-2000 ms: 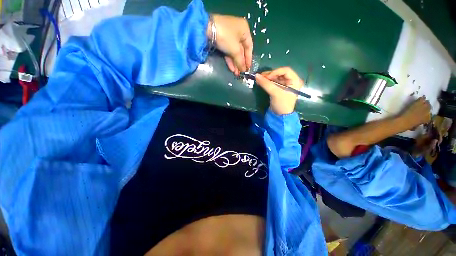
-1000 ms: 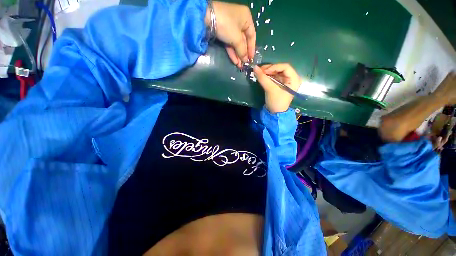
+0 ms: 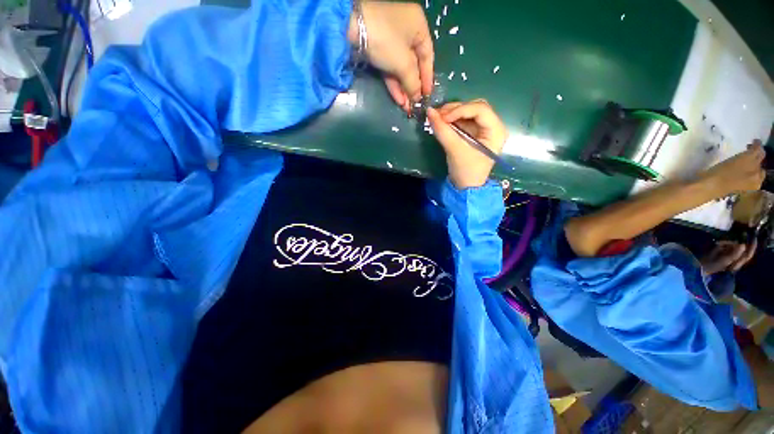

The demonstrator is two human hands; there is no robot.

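My left hand, bare with a thin bracelet, reaches down from the upper left. Its fingertips pinch a tiny dark component just above the green mat. My right hand is closed on a thin pen-like tool, possibly tweezers. The tool's shaft slants out to the right, and its tip is hidden at the fingers. The fingertips of both hands nearly meet. A small clear strip shows beside them, too blurred to make out well. Small white pieces lie scattered on the mat.
The green mat has a wire spool with green rims in a black holder at the right. A white sheet lies beyond. Another person's bare forearm and blue sleeve are at the right. Red-handled cutters are at the left edge.
Both hands sit slightly higher in the picture than two seconds ago, still together at the component. The other person's arm swung outward, then came back and reaches to the right.
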